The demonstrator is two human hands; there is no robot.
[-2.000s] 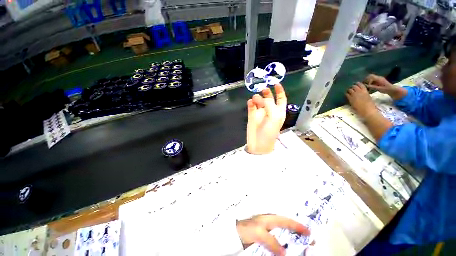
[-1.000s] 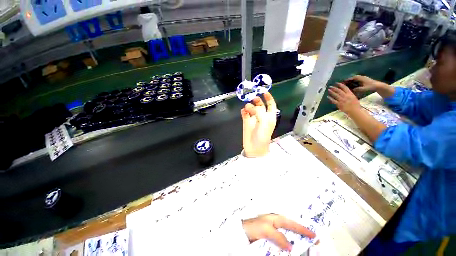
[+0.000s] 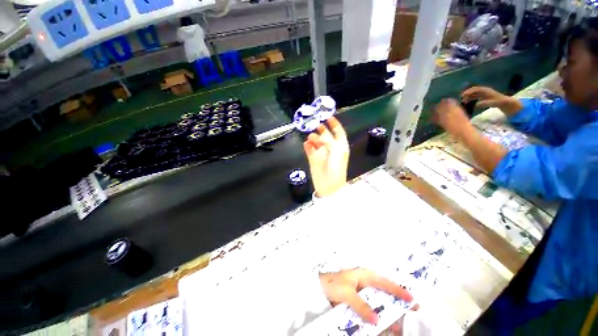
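Observation:
My right hand (image 3: 328, 157) is raised above the bench edge in front of the belt. Its fingertips pinch a white-blue die-cut sticker (image 3: 315, 113) with two joined round parts. My left hand (image 3: 357, 292) is low at the front, its fingers spread along a white label sheet (image 3: 357, 323) with dark shapes. It appears to hold the sheet; the sheet's underside is hidden. Black housings stand on the belt: one (image 3: 299, 186) left of my right hand and one (image 3: 131, 256) farther left, both with white patterned ends, and another (image 3: 376, 141) near the post.
The dark conveyor belt (image 3: 216, 197) runs behind the white-covered bench (image 3: 262, 262). A perforated white post (image 3: 416, 85) stands at the bench's back corner. Black trays (image 3: 213, 121) lie beyond the belt. A spare sheet (image 3: 156, 319) lies front left. A person in blue works at right.
The two housings left of my right hand have moved right along the belt. My right hand and the sticker have shifted slightly left. My left hand stays low at the label sheet. The camera view has shifted slightly.

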